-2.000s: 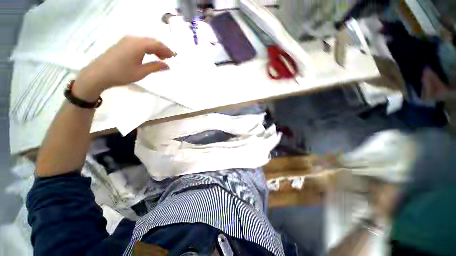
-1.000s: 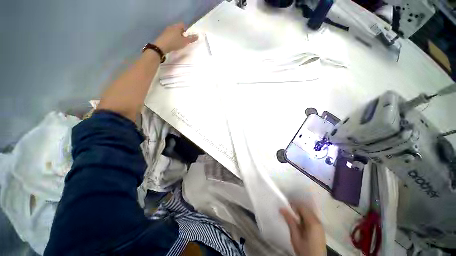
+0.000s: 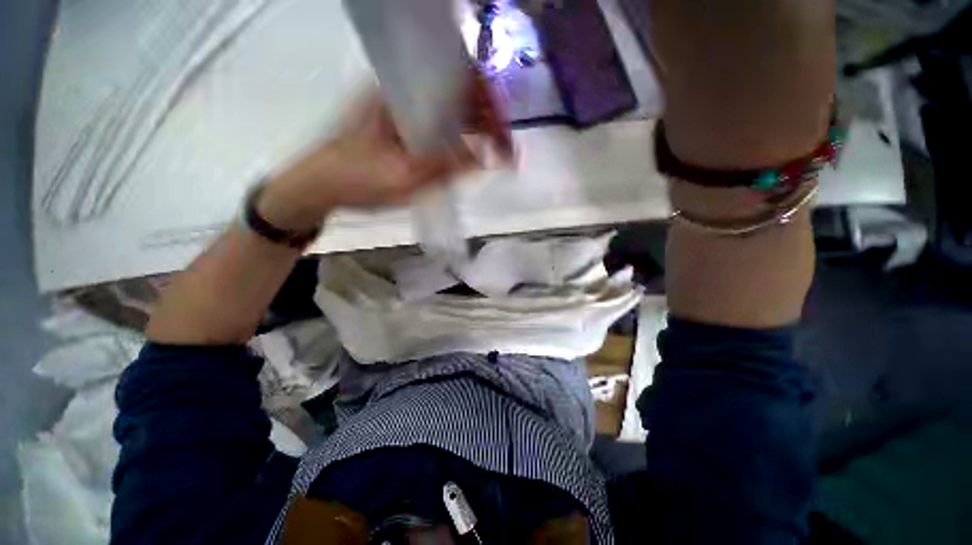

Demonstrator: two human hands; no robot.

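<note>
My left hand [image 3: 389, 160] is blurred above the table's front part, with its fingers closed around a white fabric strip [image 3: 410, 64]. The strip runs up to the top edge of the picture, and a pale end hangs below the hand towards the lap. My right forearm, with bracelets, reaches up at the right; the right hand is cut off by the top edge. The lit needle area [image 3: 499, 43] of the sewing machine is at top centre, behind the strip and left hand.
A dark purple phone [image 3: 586, 64] lies right of the needle. Thin stacked strips [image 3: 139, 117] lie on the table's left. White fabric pieces [image 3: 480, 319] are heaped in the lap under the table edge. More white cloth [image 3: 85, 426] is at lower left.
The view has swung back from the table's left side. My left hand has come in from the far table edge to near the needle area. My right hand has moved up out of the picture.
</note>
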